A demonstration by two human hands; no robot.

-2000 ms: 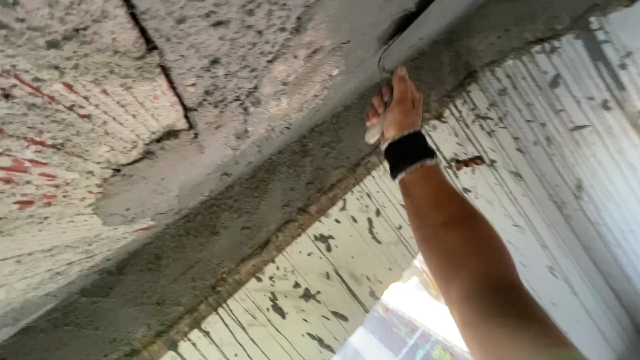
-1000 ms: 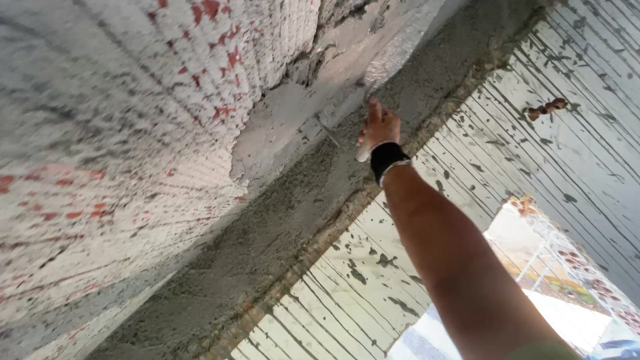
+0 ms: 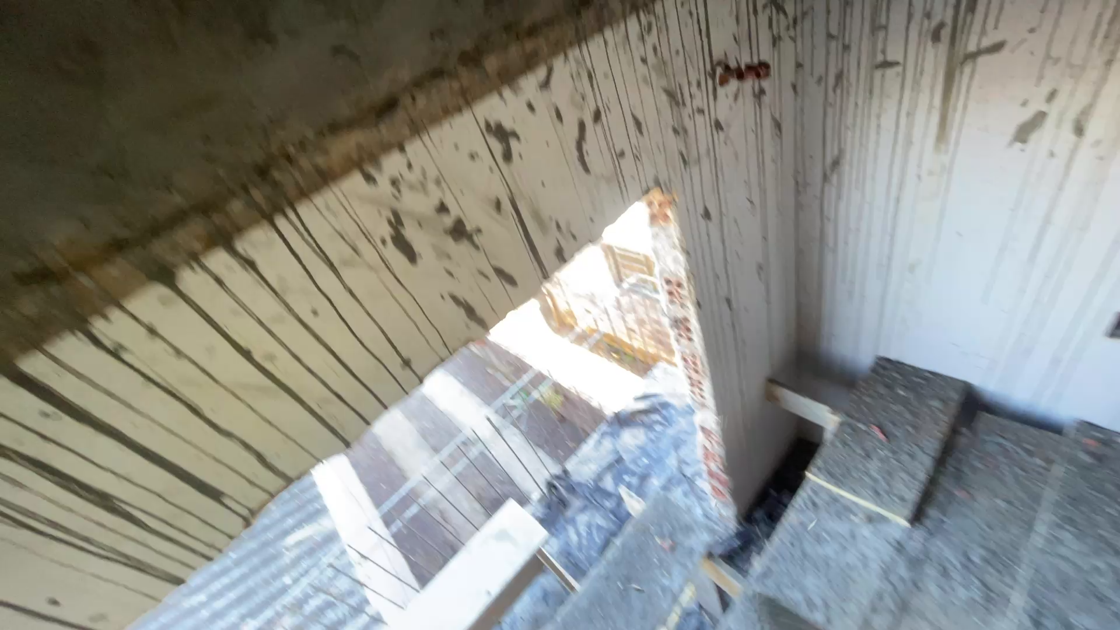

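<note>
Neither my left hand nor my right hand is in view. Across the upper left runs a dark grey band of mortar (image 3: 175, 96) with a rough brown lower edge. Below it, the pale wall (image 3: 350, 254) is marked with dark drips and splatters. A small hole with exposed red brick (image 3: 742, 72) shows near the top of the wall. The opening cut in the wall has a broken brick edge (image 3: 691, 350) on its right side.
At the lower right lie speckled grey slabs (image 3: 910, 437) on planks. A white board (image 3: 481, 569) and dark rods stand at the opening. Beyond it are crumpled plastic sheeting (image 3: 604, 472) and a corrugated sheet (image 3: 254, 560). A streaked white wall (image 3: 980, 219) rises at the right.
The hand with a black wristband, earlier at the mortar band, is out of view. The view has swung down and right, showing the opening and the slabs.
</note>
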